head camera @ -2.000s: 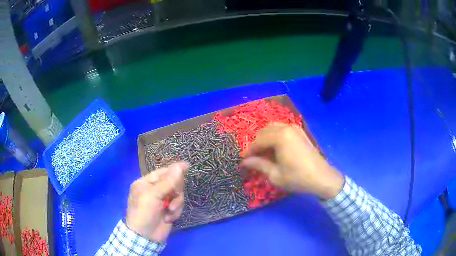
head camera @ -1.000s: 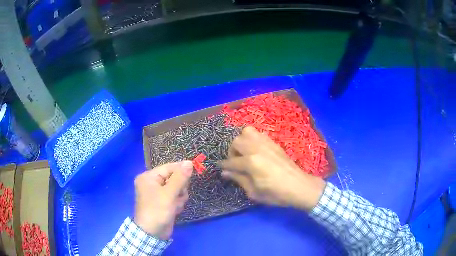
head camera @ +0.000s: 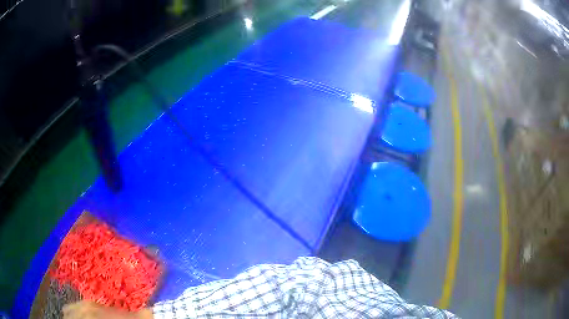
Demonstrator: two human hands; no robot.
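The mixed-parts tray [head camera: 157, 257] is at the lower left, cut off by the frame's edge. Red plastic pieces [head camera: 106, 265] fill its upper part, with a small patch of dark metal pieces [head camera: 57, 299] beside them. My right hand [head camera: 103, 311] is at the tray's near side, blurred and mostly cut off by the bottom edge. Its fingers cannot be made out, nor whether it holds anything. A checked sleeve covers the arm. My left hand is out of the picture.
The blue-covered bench [head camera: 249, 143] runs away ahead. Blue round stools [head camera: 393, 202] stand along its right side. A black hanging tool [head camera: 100, 134] is at the left, and a dark cord crosses over the bench. Yellow lines mark the grey floor [head camera: 477, 212] at right.
The view has swung right, so the tray has moved to the lower left. My left hand, the silver-filled bin and the left trays have left the picture. Stools and floor have appeared.
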